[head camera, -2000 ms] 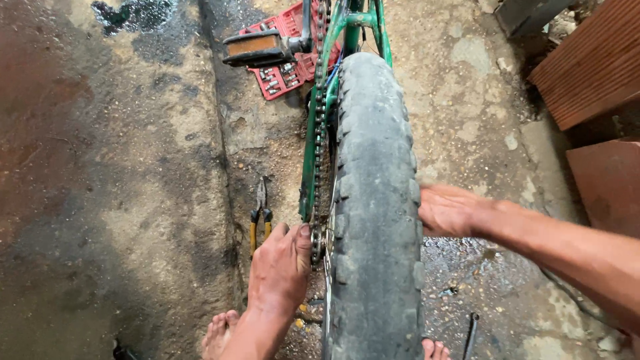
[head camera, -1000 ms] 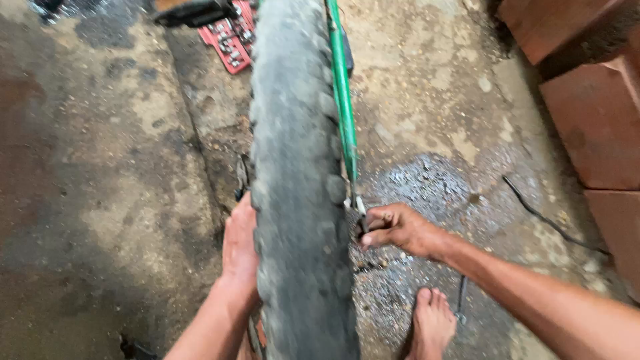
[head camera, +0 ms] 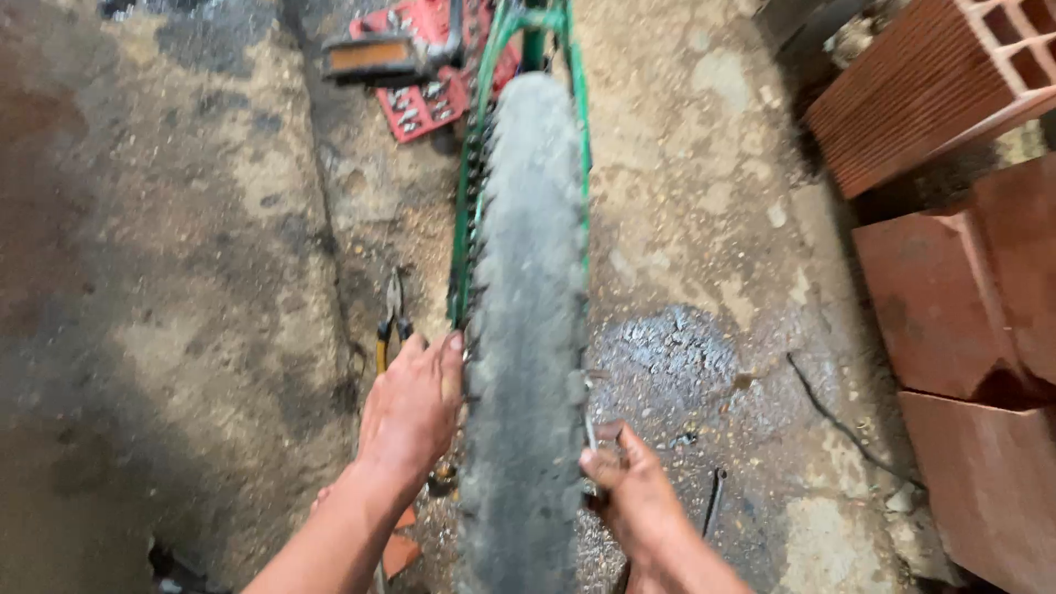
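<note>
A worn bicycle tire [head camera: 528, 330] runs down the middle of the head view, at the rear of a green bicycle frame [head camera: 460, 239]. Along its left side runs the bicycle chain [head camera: 476, 181]. My left hand [head camera: 412, 400] is at the wheel's left side near the frame's end, thumb up against it; what its fingers hold is hidden. At the wheel's right side, my right hand [head camera: 631, 478] pinches a thin metal piece [head camera: 590, 425], blurred and partly behind the tire. Pliers with yellow handles [head camera: 392, 318] lie on the ground just beyond my left hand.
A red socket set case [head camera: 408, 103] lies under the pedal [head camera: 371, 59]. Hollow clay bricks [head camera: 924, 91] and clay blocks [head camera: 940, 305] stand at the right. A black cable [head camera: 841, 429] and a dark metal tool [head camera: 714, 499] lie on the wet, rough concrete floor [head camera: 676, 256].
My right hand, mostly behind the wheel two seconds ago, now shows beside it with its fingers on a thin metal piece. My left hand remains at the wheel's left side. The view has shifted.
</note>
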